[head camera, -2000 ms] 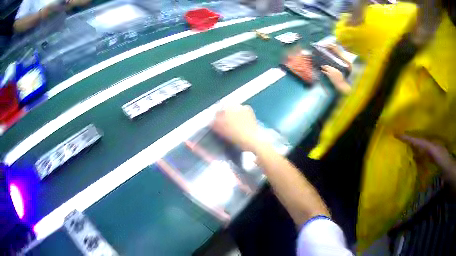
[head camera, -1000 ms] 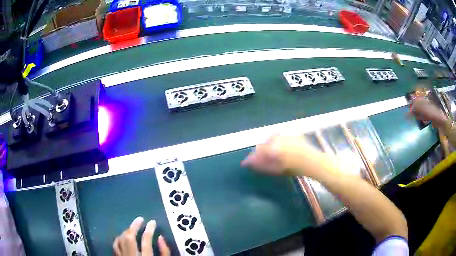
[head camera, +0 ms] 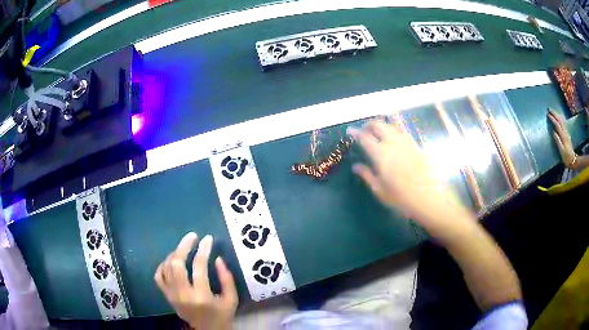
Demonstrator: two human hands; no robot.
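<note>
A silver-white plate with four black fan-like openings (head camera: pixel 249 218) lies lengthwise in front of me on the green bench. My left hand (head camera: pixel 197 280) rests just left of its lower end, fingers apart and empty. A loose pile of small copper-coloured parts (head camera: pixel 318 169) lies on the green surface right of the plate. My right hand (head camera: pixel 387 160) is at the right end of this pile, fingers bent; whether it holds a part cannot be told. A clear plastic tray (head camera: pixel 466 129) with copper-orange strips lies to the right, partly behind my right forearm.
Another four-opening plate (head camera: pixel 98 254) lies at left. A black fixture (head camera: pixel 71 122) with cables and purple light stands upper left. More plates (head camera: pixel 316 47) lie on the conveyor beyond the white edge strip (head camera: pixel 310 127). At right are a person's hand (head camera: pixel 563 135) and a dark tray of copper-coloured parts (head camera: pixel 566 89).
The view has swung left and down onto the bench. The copper pile now shows beside my right hand, which was blurred over the bench a second ago. My left hand stays beside the plate.
</note>
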